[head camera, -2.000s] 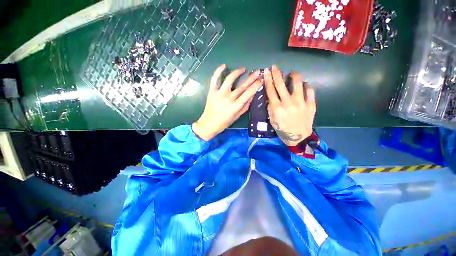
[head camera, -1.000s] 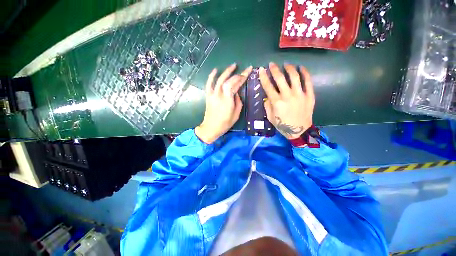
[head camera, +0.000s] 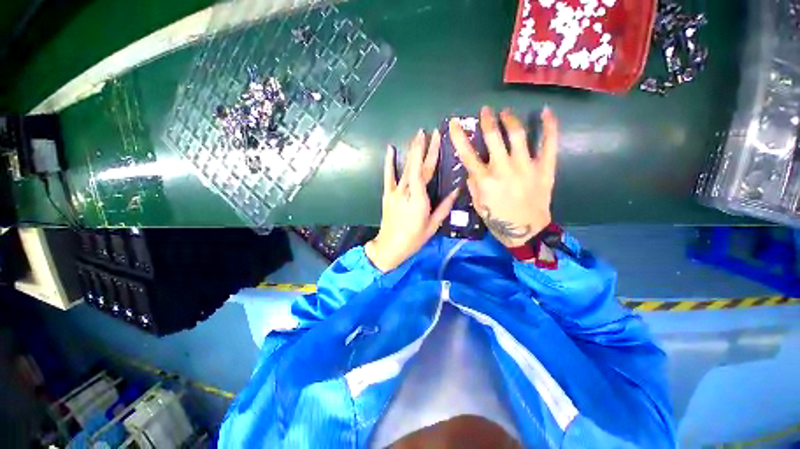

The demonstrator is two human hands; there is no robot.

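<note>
A black housing (head camera: 460, 218) lies on the green bench at its front edge, a white square near its lower end and small shiny marks at its top. My left hand (head camera: 408, 203) lies along its left side, fingers spread, thumb across its lower part. My right hand (head camera: 511, 179) rests over its right side, fingers spread, with a fingertip near the top end. Whether a small part is under the fingertips cannot be seen. Both hands touch the housing.
A clear blister tray (head camera: 309, 158) with heaped metal parts (head camera: 254, 114) lies left. A red bin (head camera: 575, 77) of white parts, loose metal parts (head camera: 677, 54) and a clear compartment tray (head camera: 746, 167) are right. Black carrier trays (head camera: 189, 276) stand below the bench edge at left.
My left hand has shifted from the top of the housing down its left side, with its thumb now over the lower part. My right hand's fingers have spread wider.
</note>
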